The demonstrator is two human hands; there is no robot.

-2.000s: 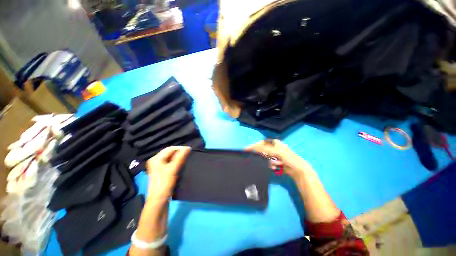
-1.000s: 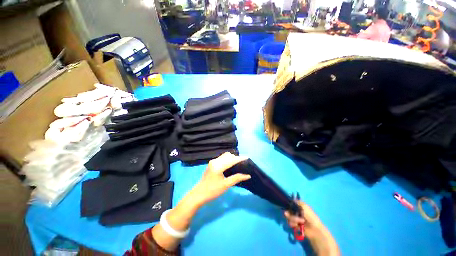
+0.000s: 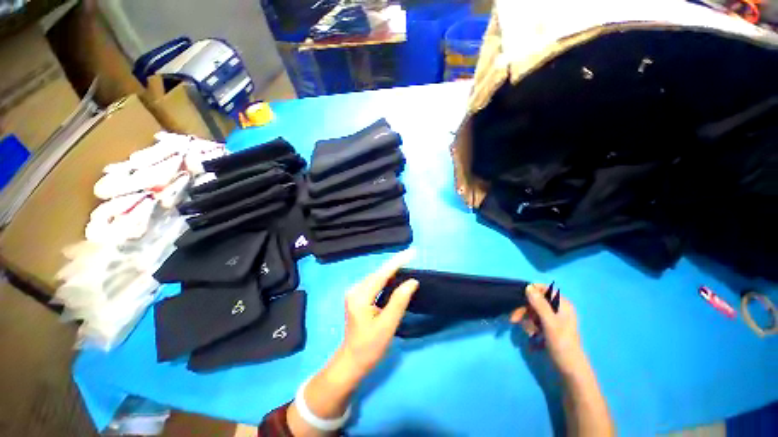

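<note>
A black fabric pouch is held level above the blue table, its long edge up and slightly open below. My left hand pinches its left end between thumb and fingers. My right hand grips its right end. The dark pointed blades of the thread snips stick out from my right hand; the grip is mostly hidden in the palm. Stacked black pouches with small pale logos lie left of my left hand, and more pouches overlap nearer the front.
A large carton lies on its side at right, black pouches spilling from it. A pink-red stick and tan ring lie far right. Clear plastic bags and white fabric pieces are at left. An orange-yellow item is at the back left.
The pouch has gone from flat with its logo face showing, through a steep tilt, to nearly level and edge-up. My right hand has risen since the middle frame. The camera view has shifted.
</note>
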